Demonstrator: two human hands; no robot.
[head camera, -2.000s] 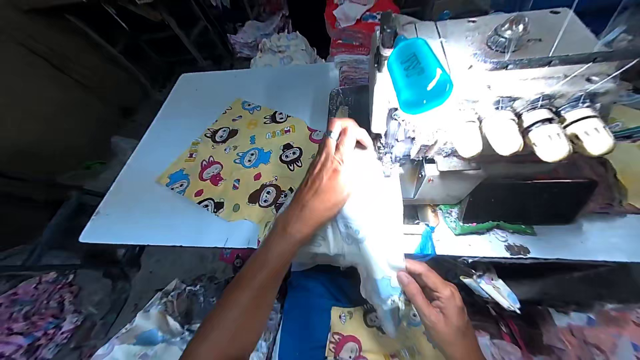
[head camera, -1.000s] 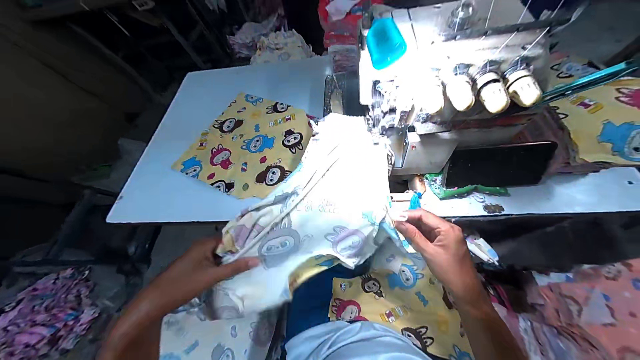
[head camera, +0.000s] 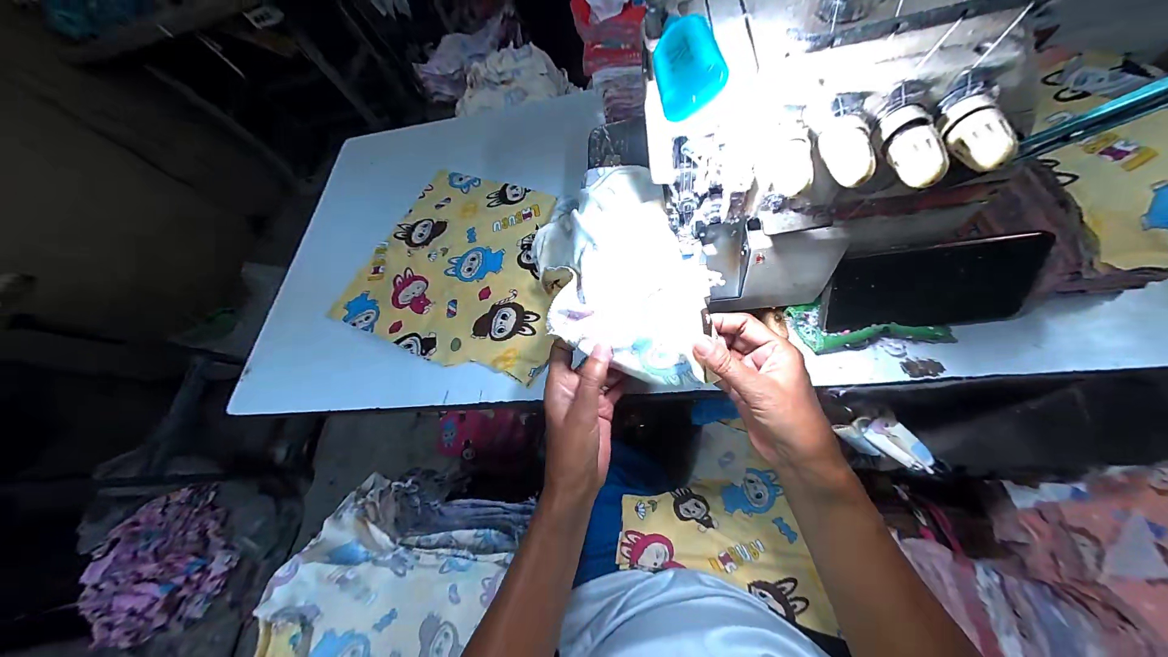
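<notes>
A bunched piece of pale printed fabric (head camera: 630, 274) lies at the table's front edge, its far end beside the needle area of an overlock sewing machine (head camera: 730, 201). My left hand (head camera: 582, 401) pinches its near left edge, thumb on top. At its near right corner my right hand (head camera: 757, 374) grips the cloth between thumb and fingers. Strong light washes out the fabric's middle. Left of it, a yellow fabric piece with cartoon figures (head camera: 456, 283) rests flat on the white table (head camera: 310, 265).
A dark phone (head camera: 940, 278) leans at the machine's front, by a green tray (head camera: 830, 333). A blue plastic cup (head camera: 689, 68) sits on the machine. Printed fabric (head camera: 721, 520) covers the lap. Fabric piles (head camera: 392, 566) lie below the table, with purple scraps (head camera: 160, 566) at left.
The pale fabric, spread wide between my hands a second ago, is now gathered on the table. My left hand has moved rightward and now holds it close to my right hand.
</notes>
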